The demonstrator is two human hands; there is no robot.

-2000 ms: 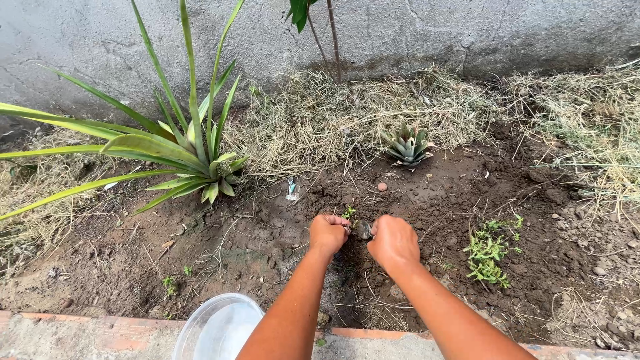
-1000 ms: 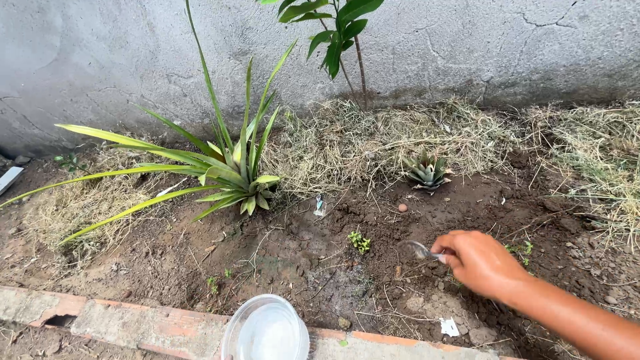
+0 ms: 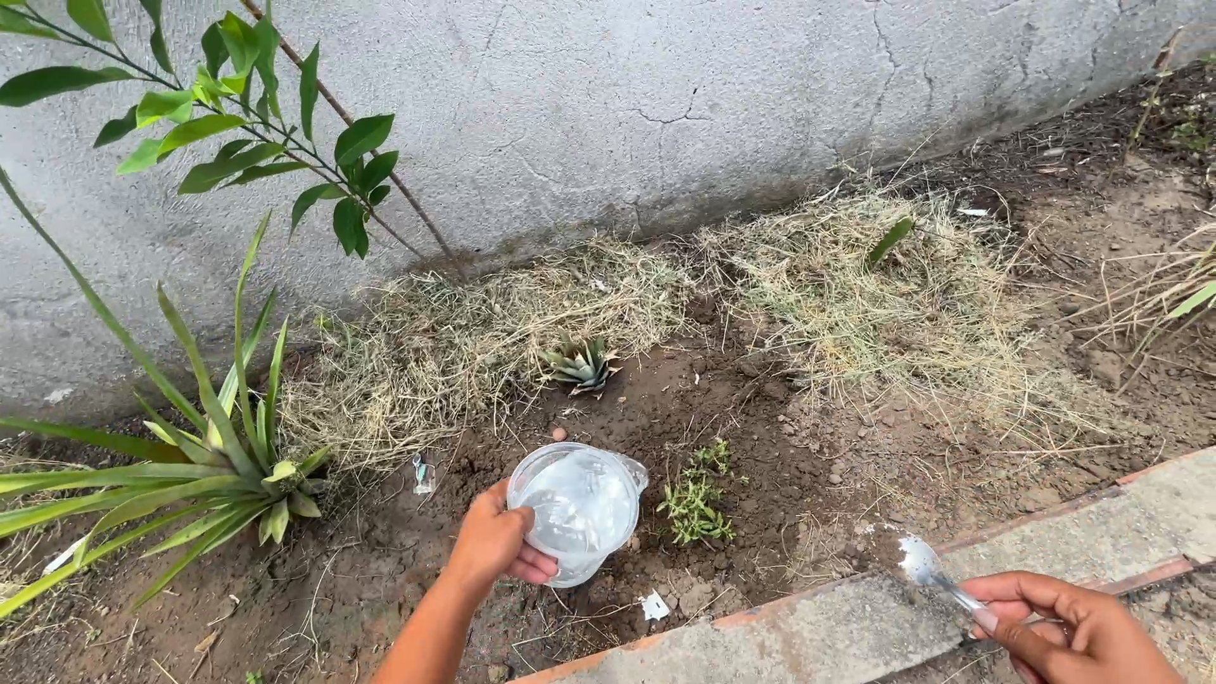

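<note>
My left hand grips the rim and side of a round clear plastic container, held over the soil near the middle of the view. Something whitish or clear lies inside it; I cannot tell what. At the lower right, my right hand holds a metal spoon by its handle, the bowl pointing up and left above the brick edging. White matter or glare shows on the spoon's bowl. Just right of the container grows a low green leafy plant. A small pineapple plant stands behind the container.
A large pineapple plant spreads at the left. Behind the bed rises a cracked grey wall, with a leafy sapling before it. Dry grass covers soil along the wall. Brick and concrete edging crosses the lower right.
My left hand, out of view one second ago, now holds the container, which stood by the edging then and is now raised. The right hand still has the spoon. The view has shifted right.
</note>
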